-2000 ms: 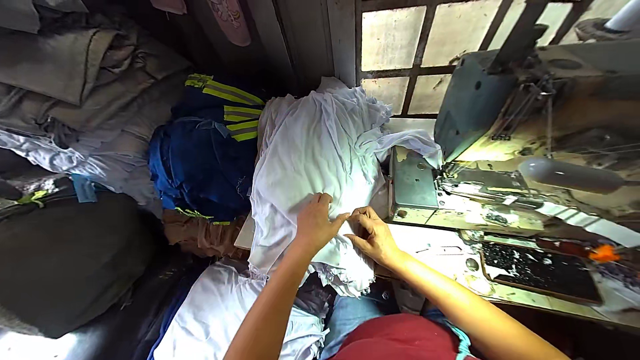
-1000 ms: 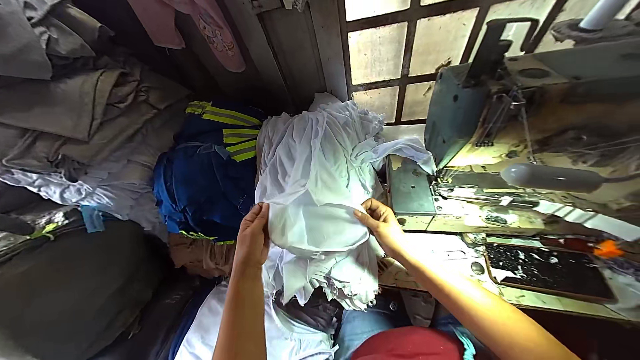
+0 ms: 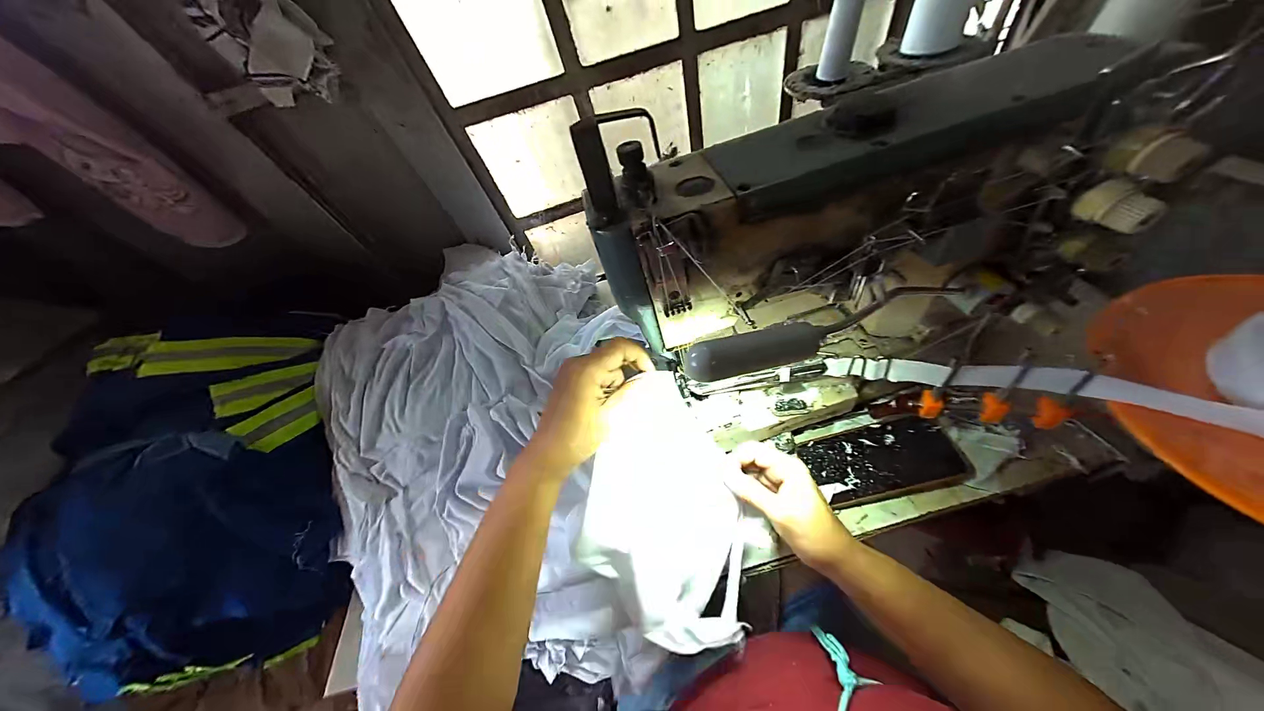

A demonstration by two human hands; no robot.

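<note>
My left hand (image 3: 591,400) grips the upper edge of a white fabric piece (image 3: 657,504), close beside the needle area of an industrial sewing machine (image 3: 790,168). My right hand (image 3: 780,494) pinches the right edge of the same piece, lower down, over the machine bed's front edge. The fabric between the hands is brightly lit and hangs toward my lap. A heap of white garments (image 3: 434,395) lies to the left of it. A white tape (image 3: 987,377) runs from the right toward the machine's foot area. My left fingertips are partly hidden.
Blue garments with yellow reflective strips (image 3: 178,533) are piled at the left. A dark tray-like item with white specks (image 3: 884,459) lies on the machine table. Orange clips (image 3: 992,407) hang by the tape, and an orange container (image 3: 1185,395) stands at the right. A barred window (image 3: 642,99) is behind.
Both hands have moved right from the white heap to the sewing machine, with a white fabric piece held between them. The view has swung right.
</note>
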